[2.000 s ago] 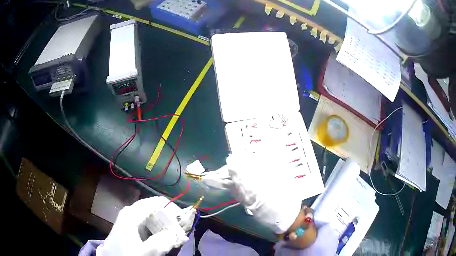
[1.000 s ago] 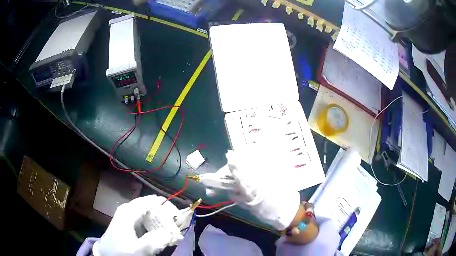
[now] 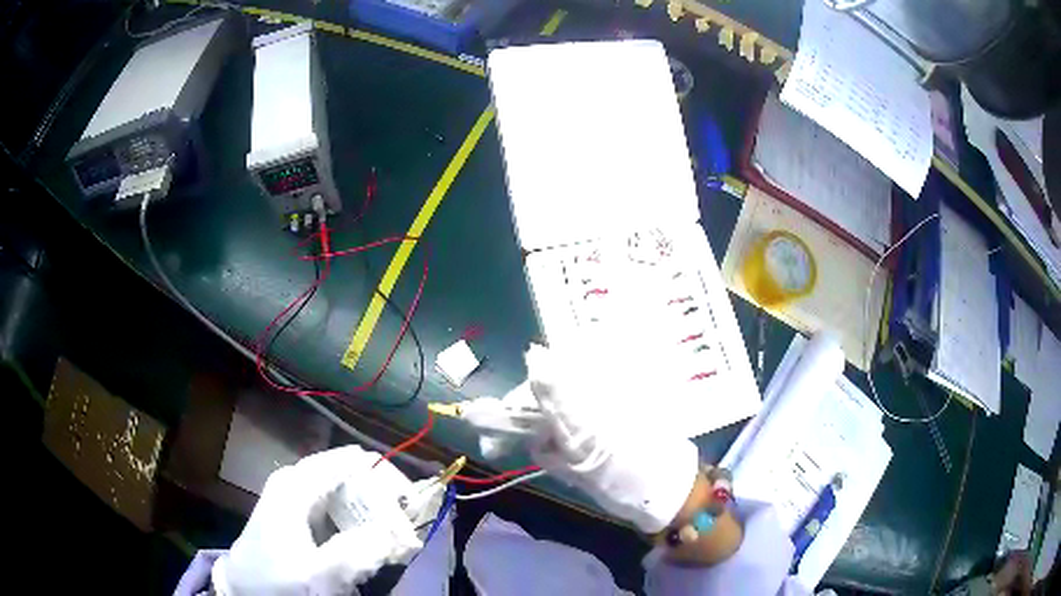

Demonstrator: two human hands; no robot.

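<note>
My left hand (image 3: 320, 524), in a white glove, holds a brass-jawed clip (image 3: 451, 470) and a small white piece in its fingers; the glove partly hides what it holds. My right hand (image 3: 559, 425), also gloved, holds a second brass-jawed clip (image 3: 444, 410) near the bench edge. A red wire runs between the hands. A small white square module (image 3: 457, 362) with red wire lies on the green mat just beyond the right clip, touching neither clip. The open foam tray box (image 3: 599, 151) lies behind my right hand, with short red wires showing in its near half.
The narrow power supply (image 3: 287, 105) and its looped red and black leads lie left of the yellow tape line. A wider meter (image 3: 151, 105) stands farther left. Yellow tape roll (image 3: 777, 268), folders and papers (image 3: 838, 454) lie right; a brown carton (image 3: 105, 442) sits lower left.
The right-hand clip has come away from the white square module, which now lies on the mat beyond it. Both hands stay in nearly the same place. The view has shifted slightly.
</note>
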